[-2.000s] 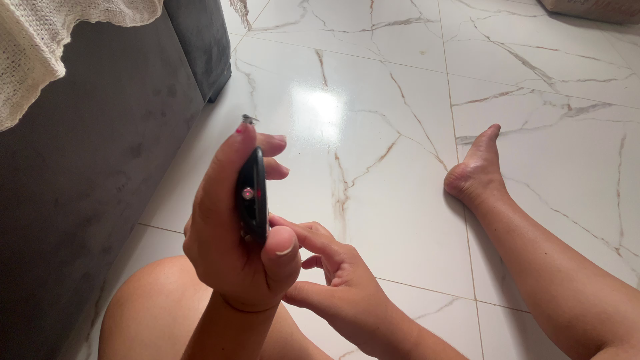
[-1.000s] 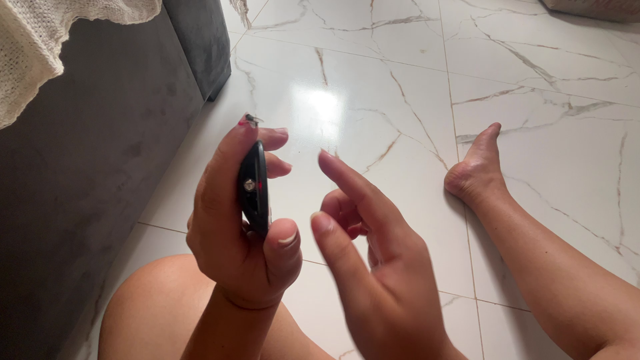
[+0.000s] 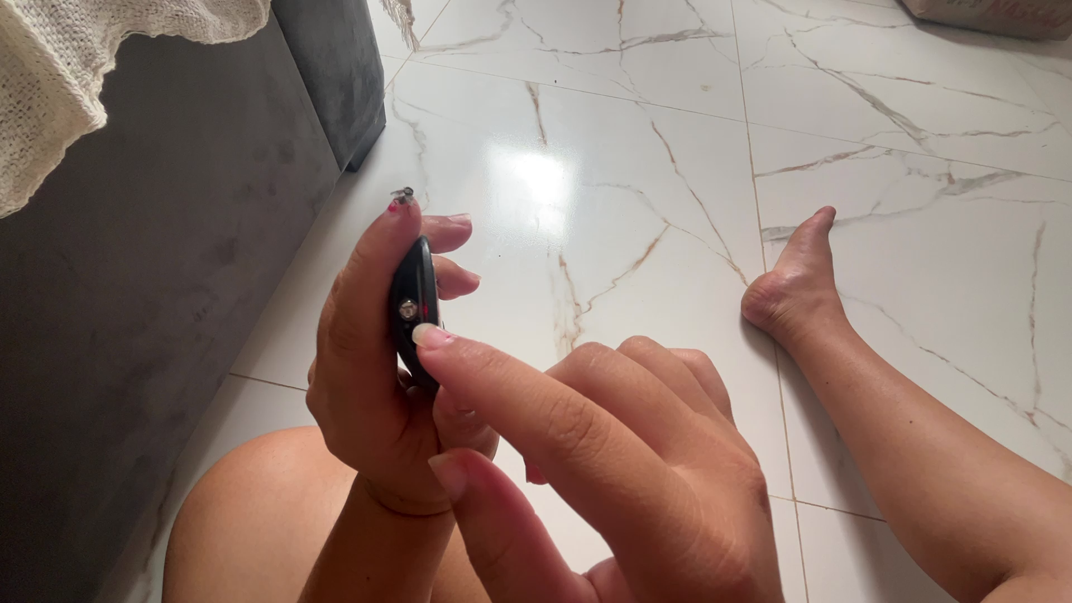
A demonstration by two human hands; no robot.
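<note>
My left hand (image 3: 377,352) grips a small black rounded device (image 3: 425,285) edge-on, fingers behind it and thumb low at its near side. A round metallic screw or stud (image 3: 408,309) and a small red spot show on the device's edge. On the tip of my left index finger sits a tiny dark object (image 3: 403,195), too small to identify. My right hand (image 3: 636,452) comes in from the lower right, its index fingertip at the device's edge just below the stud. Its thumb is apart from the index finger, and I see nothing held in it.
A dark grey upholstered piece of furniture (image 3: 193,201) stands at the left, with a cream woven throw (image 3: 50,75) over it. My bare leg and foot (image 3: 796,293) rest on the marble-patterned tile floor (image 3: 670,209) at the right. A partly cut-off object (image 3: 988,17) lies at the top right.
My right hand was beside the device and apart from it one second ago; its index fingertip is now at the device's edge. My left hand keeps its hold in nearly the same place.
</note>
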